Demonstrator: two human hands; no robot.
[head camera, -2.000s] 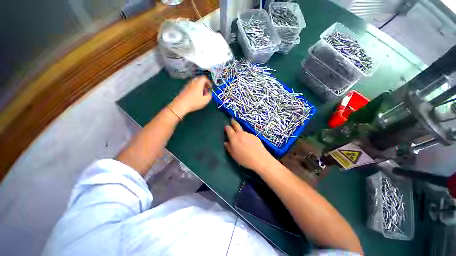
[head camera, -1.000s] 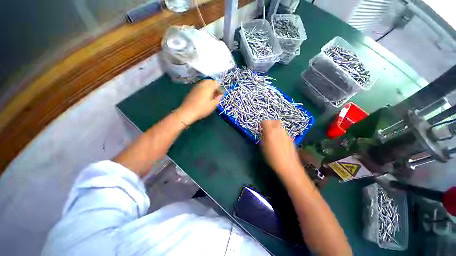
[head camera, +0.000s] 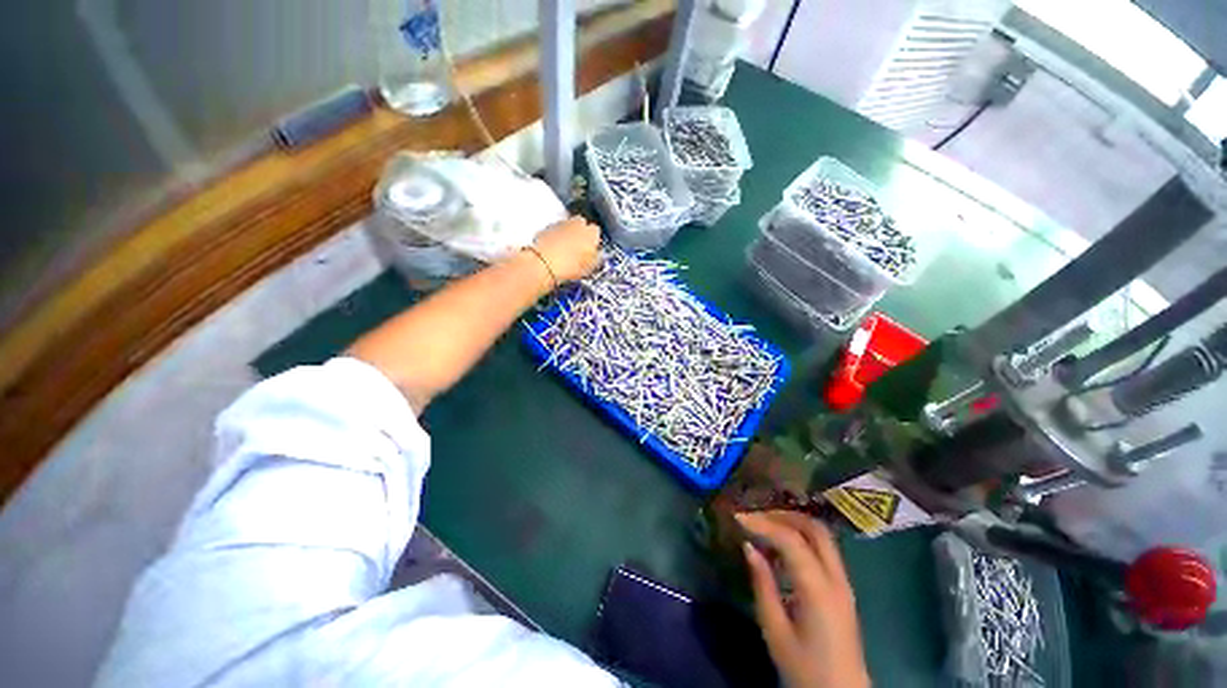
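Note:
A blue tray (head camera: 696, 473) heaped with thin silvery metal pins (head camera: 659, 352) lies on the green bench. My left hand (head camera: 568, 250) is at the tray's far left corner, beside the plastic bag; its fingertips are partly hidden, so I cannot tell whether it holds a pin. My right hand (head camera: 803, 591) is in front of the press (head camera: 969, 450), below its warning label (head camera: 864, 503), with thumb and fingers apart and nothing visible in them.
A crumpled clear bag (head camera: 464, 208) stands left of the tray. Open parts boxes (head camera: 633, 188) stand behind it, with stacked boxes (head camera: 821, 262) and a red bin (head camera: 872, 360) behind the press. A red ball knob (head camera: 1171, 587), a pin box (head camera: 1007, 618) and a dark phone (head camera: 646, 621) are nearer.
My left hand has moved to the tray's far corner. My right hand has left the pins and moved to the front of the press. The whole view has shifted.

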